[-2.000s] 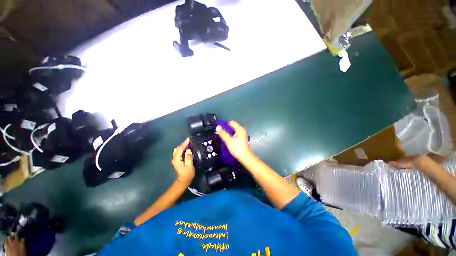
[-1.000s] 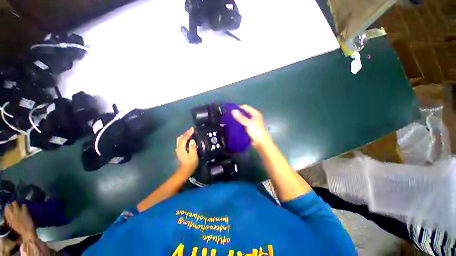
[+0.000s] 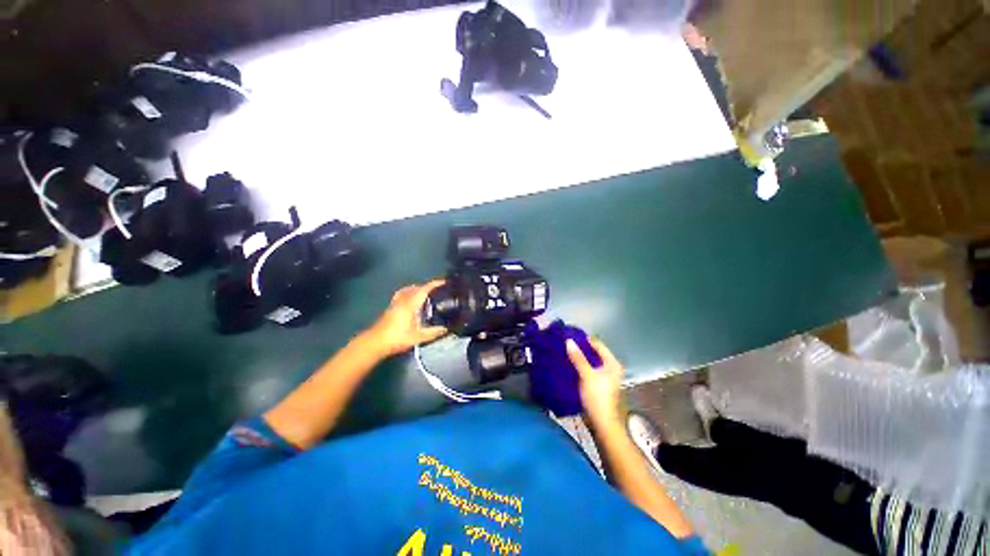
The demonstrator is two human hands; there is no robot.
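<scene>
A black multi-head camera (image 3: pixel 494 295) is over the green bench top in front of me, with a smaller head at its far side and another at its near side. A white cable pigtail (image 3: pixel 443 382) loops from its near left side. My left hand (image 3: pixel 416 317) holds the left end of the camera's central body. My right hand (image 3: pixel 597 375) holds a crumpled purple cloth (image 3: pixel 556 367) against or right beside the near head; exact contact is hard to tell.
Several black cameras with white cables stand at the left; the nearest (image 3: pixel 284 272) is on the green bench (image 3: pixel 695 255). Another camera (image 3: pixel 505 57) stands on the white strip (image 3: pixel 380 119). A neighbour's arm shows at lower left. Clear ribbed bags (image 3: pixel 901 418) are at right, near a person's legs.
My right hand and the cloth have moved from the camera's right side down to its near head. More of the central body's right part shows. My left hand still holds the left end.
</scene>
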